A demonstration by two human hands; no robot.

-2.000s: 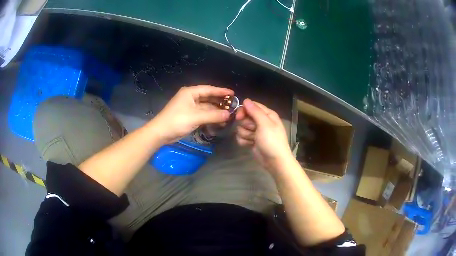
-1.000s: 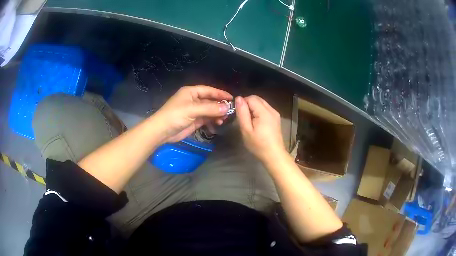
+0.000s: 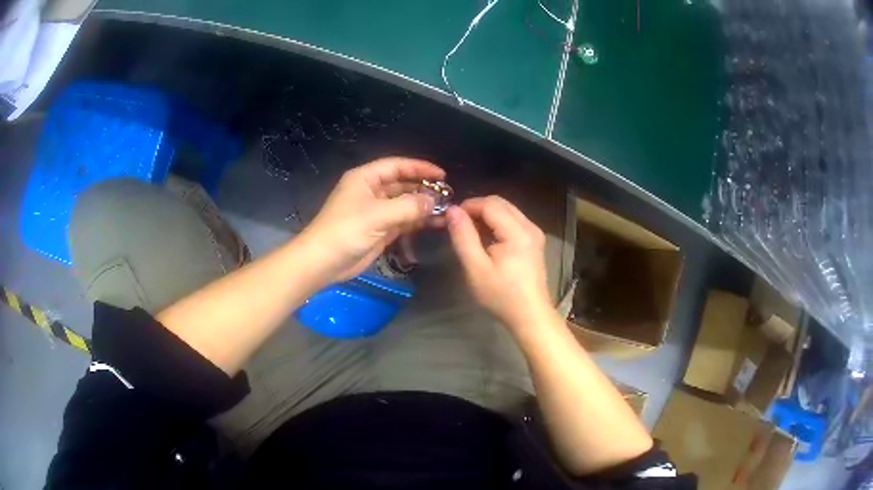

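Note:
A small wired module (image 3: pixel 437 193), silvery with gold-coloured spots, is held above my lap. My left hand (image 3: pixel 378 212) pinches it between thumb and fingers from the left. My right hand (image 3: pixel 498 251) has its thumb and index fingertip close together at the lower right edge of the module. Whether those fingertips hold a lead wire or only touch the module is too small to tell. Both hands are bare.
A green bench (image 3: pixel 383 33) crosses ahead, with a white wire (image 3: pixel 457 55) and a small circuit board (image 3: pixel 587 54). Stacked clear trays (image 3: pixel 794 153) stand right. Below are an open carton (image 3: pixel 622 278), smaller cartons (image 3: pixel 716 340) and blue stools (image 3: pixel 96 172).
The pale wire seen looped between my hands two seconds ago now lies close against the module. My right fingertips have shifted slightly down along it. The view has moved slightly.

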